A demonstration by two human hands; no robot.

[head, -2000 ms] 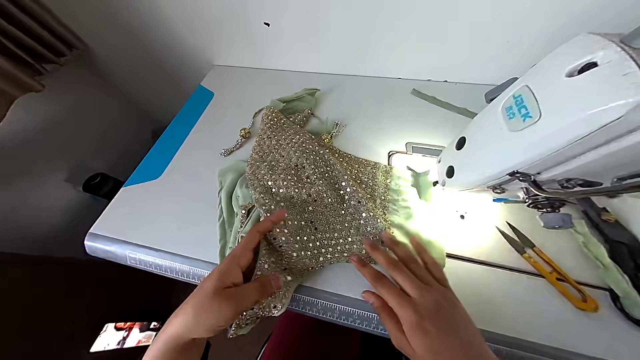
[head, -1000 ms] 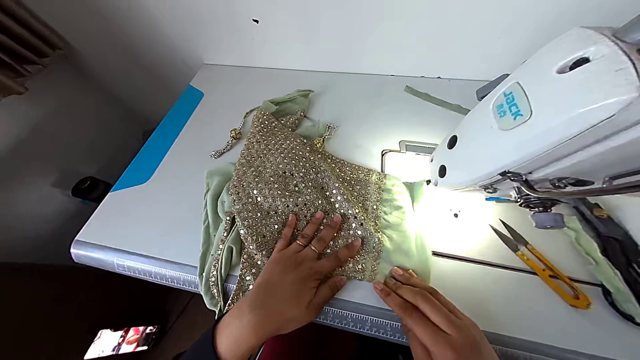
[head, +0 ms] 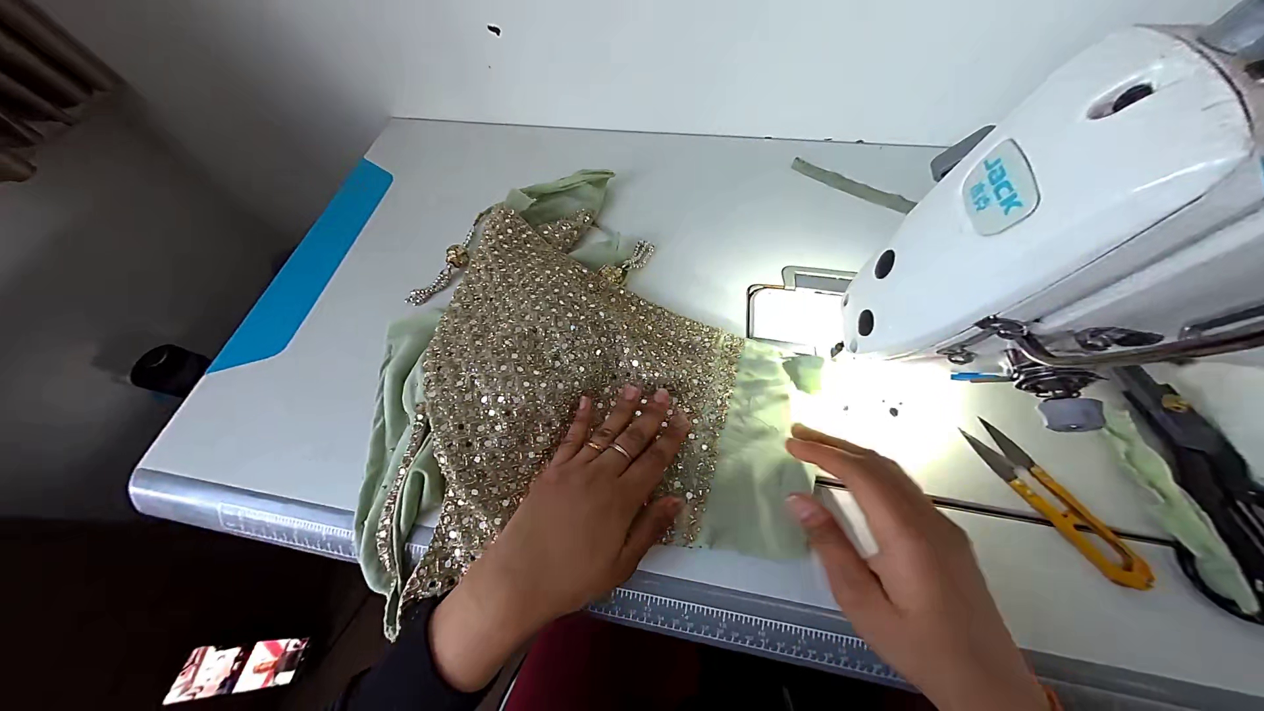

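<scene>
A gold sequined and beaded garment piece [head: 553, 346] lies spread on the sewing table, with pale green fabric [head: 760, 464] along its right edge and more green cloth under its left side. My left hand [head: 602, 494] rests flat on the sequins, fingers slightly spread, two rings on it. At the green fabric's right edge is my right hand [head: 879, 553], thumb and fingers apart and nothing gripped between them. Beaded tassels [head: 456, 259] hang off the garment's upper part.
A white Jack sewing machine [head: 1066, 188] stands at the right, its lamp lit. Yellow-handled thread snips [head: 1076, 523] and black scissors [head: 1195, 454] lie right of my right hand. A green fabric strip [head: 854, 186] is at the back. A ruler strip [head: 731, 627] runs along the front edge.
My left hand has moved right across the sequins since two seconds ago. My right hand has shifted from the green fabric's lower edge to its right side, with fingers now apart.
</scene>
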